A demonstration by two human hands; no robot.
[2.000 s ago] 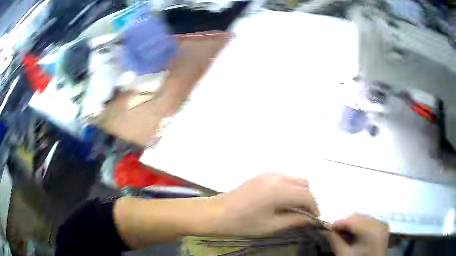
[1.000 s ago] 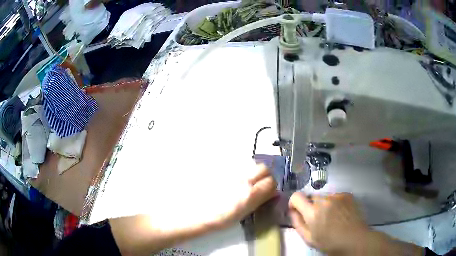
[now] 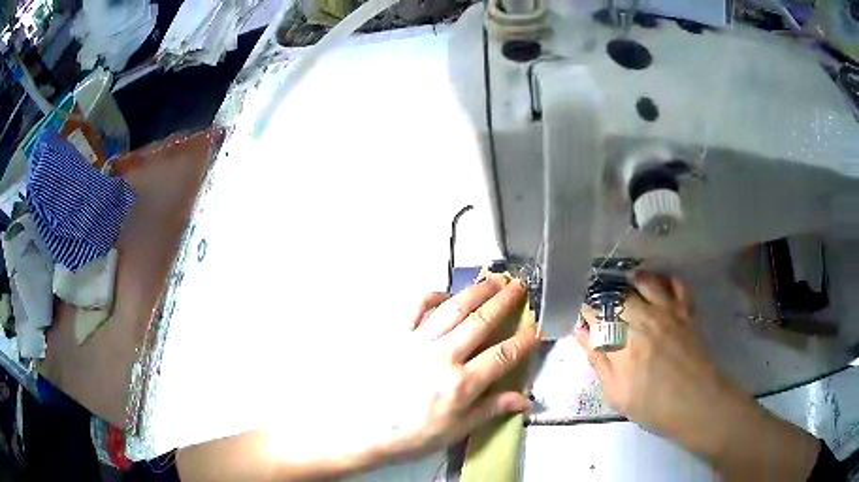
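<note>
A narrow olive-yellow fabric strip [image 3: 496,450] runs from the table's front edge up to the needle area of the off-white sewing machine [image 3: 584,141]. My left hand [image 3: 480,353] lies flat on the strip, fingers spread, fingertips close to the needle area. My right hand [image 3: 655,353] is right of the needle, around the ribbed metal knob [image 3: 608,333], partly behind it. Its fingertips are partly hidden, and I cannot tell if they hold anything. The presser foot and needle are mostly hidden by the pale curved guard [image 3: 570,198] and my left fingers.
The white ribbed tension dial [image 3: 657,209] juts from the machine head. A black holder [image 3: 796,281] stands right of my right hand, with a thin dark tool [image 3: 796,326] by it. A blue-and-white striped cloth [image 3: 75,202] lies at the far left on a brown surface [image 3: 155,226].
The view has moved closer to the machine. My left hand has gone from the strip's side to flat on it. My right hand has moved right and up, beside the ribbed knob.
</note>
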